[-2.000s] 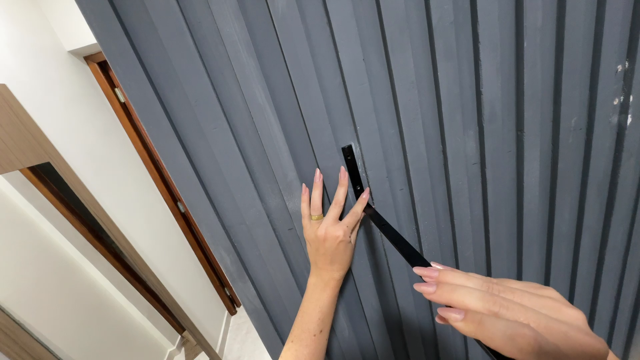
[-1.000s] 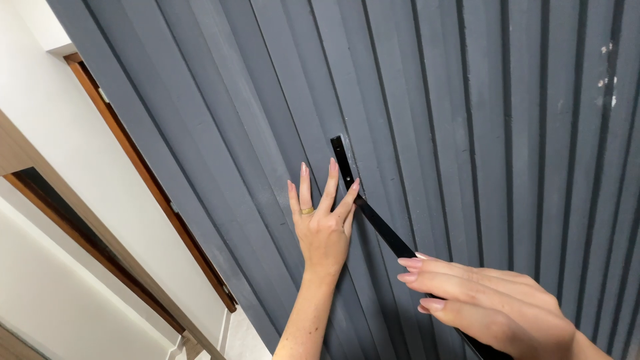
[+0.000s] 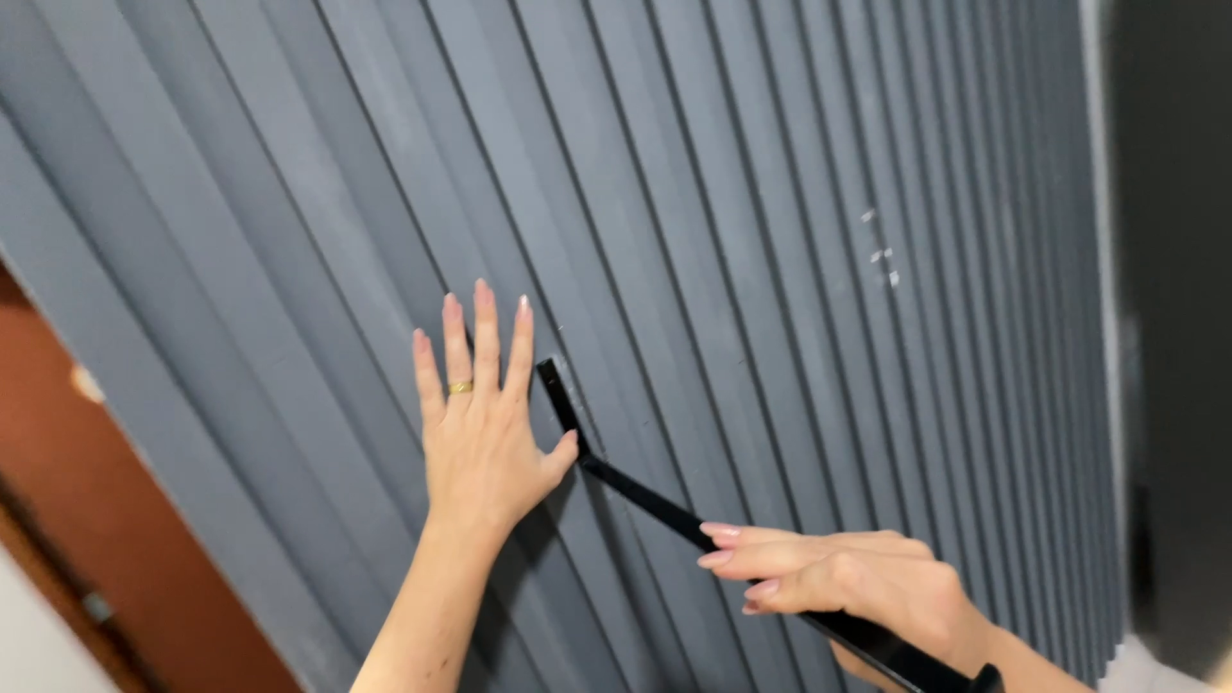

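Observation:
A black metal bracket (image 3: 650, 493) with a flat end plate lies against a grey slatted panel (image 3: 577, 173) and angles out toward the lower right. My left hand (image 3: 486, 438) rests flat on the panel with fingers spread, a gold-coloured ring on one finger, and its thumb touches the bracket near the bend. My right hand (image 3: 857, 587) is closed around the bracket's long arm, fingers on its upper side; its thumb is hidden. The bracket's lower end leaves the view at the bottom.
White scuff marks (image 3: 881, 252) show on the slats at right. A dark, blurred surface (image 3: 1174, 289) runs down the right edge. At lower left, beyond the panel's edge, is a reddish-brown door or frame (image 3: 125, 491) beside a white wall.
The view has swung to the right, bringing in the dark surface. My left hand's fingers now lie beside the bracket's plate rather than below it. My right hand keeps hold of the arm.

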